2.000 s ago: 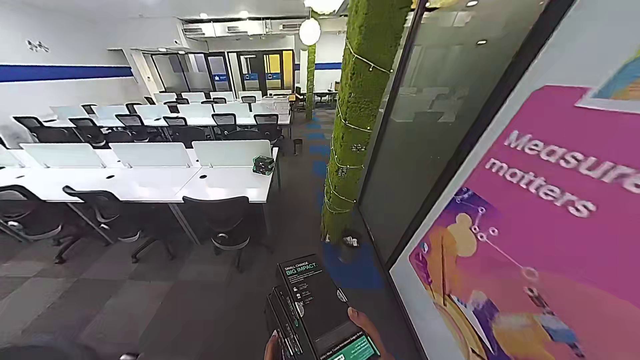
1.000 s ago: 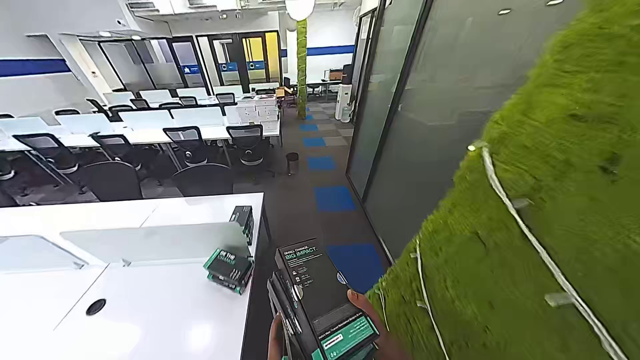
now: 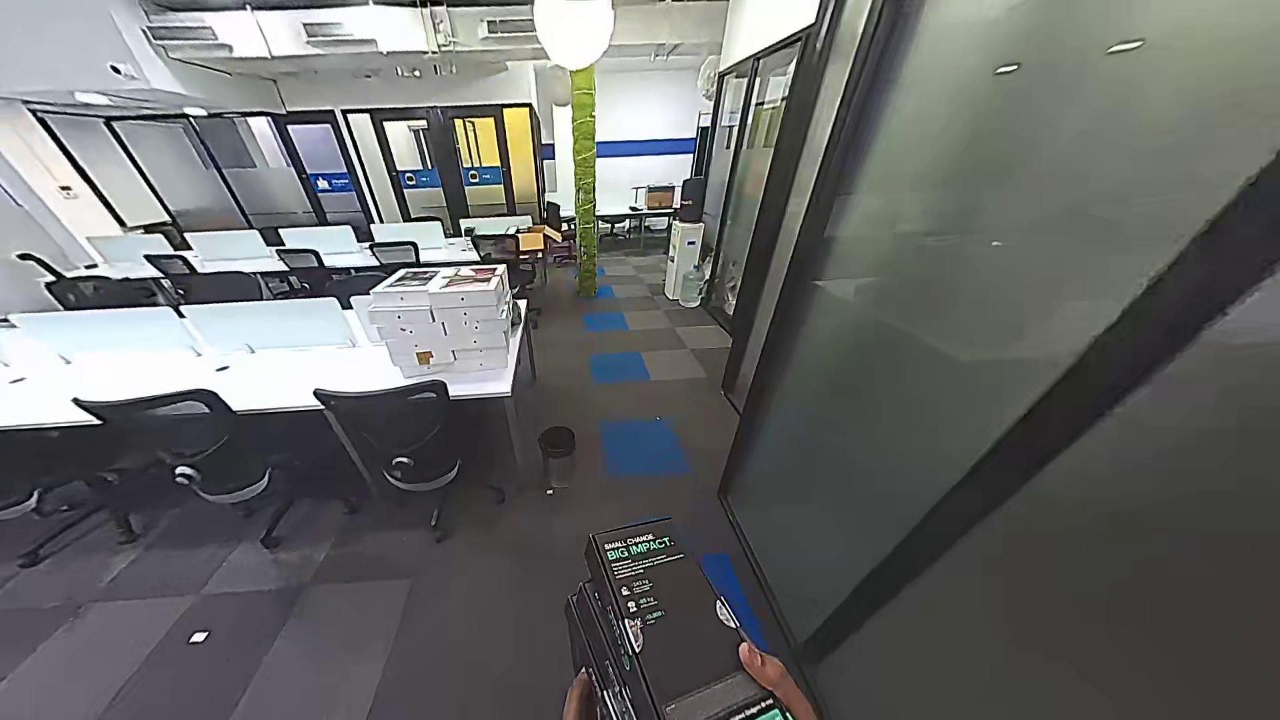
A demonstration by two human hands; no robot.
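Several flat black boxes (image 3: 665, 620) with white and green print are held together at the bottom of the head view, standing side by side and tilted. My left hand (image 3: 580, 695) grips them from the left, low at the frame's edge. On the right side, my right hand (image 3: 775, 680) has its thumb along the edge of the largest box. The lower ends of the boxes and most of both hands are cut off by the frame.
White boxes (image 3: 445, 325) are stacked on a white desk (image 3: 270, 385) at left, with black mesh chairs (image 3: 400, 440) before it. A small bin (image 3: 557, 455) stands by the aisle. Glass partitions (image 3: 900, 330) run along the right; a water dispenser (image 3: 684, 258) and moss-covered column (image 3: 584, 180) stand farther on.
The view has moved forward along the aisle, past the near desk with black boxes and the near mossy column. Both hands still hold the black boxes.
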